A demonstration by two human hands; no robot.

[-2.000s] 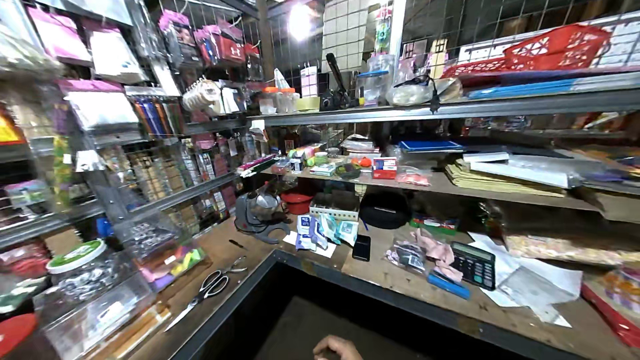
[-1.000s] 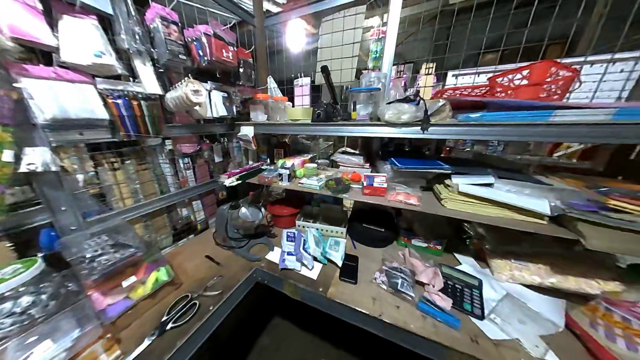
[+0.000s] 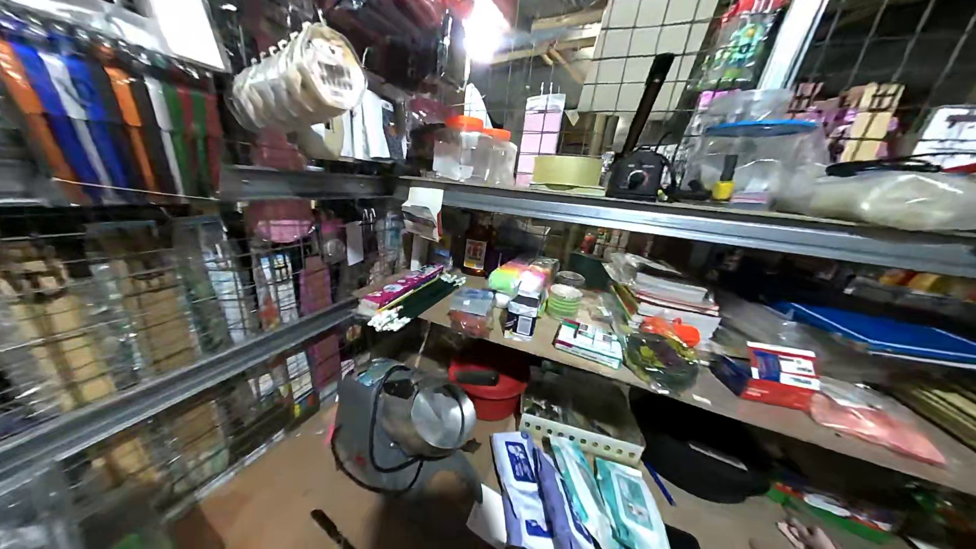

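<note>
Neither of my hands can be made out in the head view. Blue, purple and teal soft packets (image 3: pixel 568 492) lie on the lower counter, in front of a white perforated tray (image 3: pixel 583 435). Left of them stands a grey appliance (image 3: pixel 396 427) with a round metal part and a black cord around it. Behind it is a red bowl (image 3: pixel 492 381) with a dark handle across it. A black bag (image 3: pixel 701 450) rests to the right of the tray, with a blue pen (image 3: pixel 659 484) between them. A pinkish thing at the bottom right edge is too cut off to tell.
The middle shelf (image 3: pixel 534 347) holds small boxes, rolls of green tape (image 3: pixel 564 301) and a red-and-white box (image 3: pixel 781 377). A metal-edged upper shelf (image 3: pixel 648 217) carries jars and a black device (image 3: pixel 640 171). Wire mesh racks with hanging goods (image 3: pixel 107 122) line the left.
The view has swung and moved closer to the shelf corner. A hand shown at the bottom edge two seconds ago is out of view. The scissors and calculator have left the view too.
</note>
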